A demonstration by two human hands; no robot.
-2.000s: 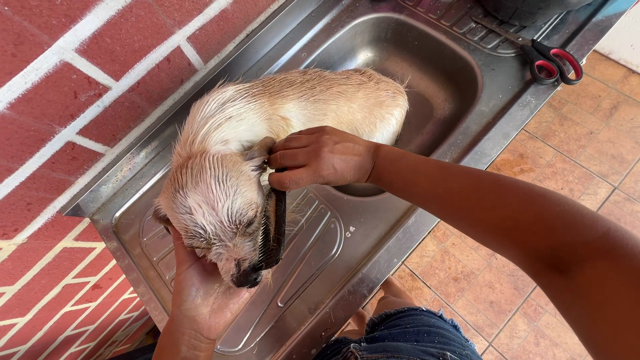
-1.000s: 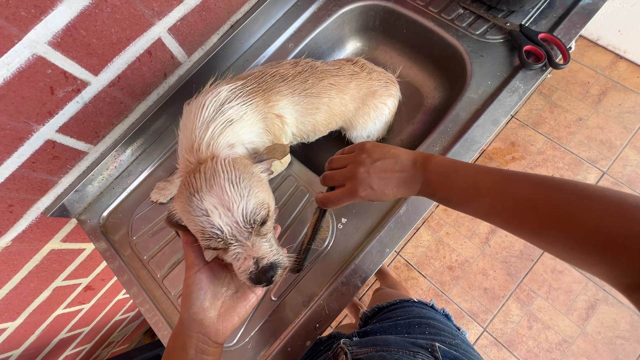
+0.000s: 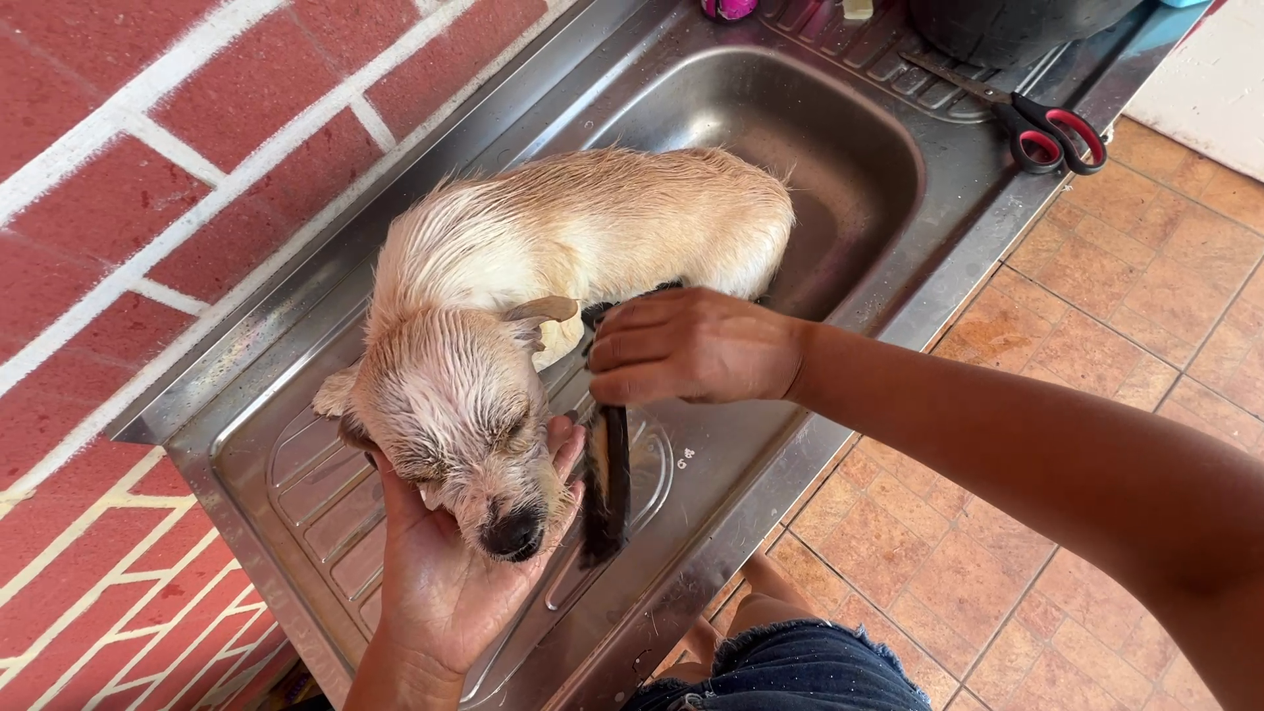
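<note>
A wet, cream-coloured dog is on a stainless steel sink unit, its body curved from the basin onto the ribbed drainboard. Its head points down toward me, and the eye that shows looks closed. My left hand cups the dog's chin and cheek from below, palm up. Held in my right hand is a dark, bristled brush or comb, its long end pointing down beside the dog's muzzle. The bristles are blurred, and my fingers hide its middle.
Scissors with red and black handles lie at the sink's upper right edge, near a dark pot. A pink object sits at the top. The steel basin lies behind the dog; a painted brick wall borders the left.
Two seconds ago my right hand was against the dog's cheek and ear with the brush; now it is away from the face, beside the chest. The left hand stays under the chin.
</note>
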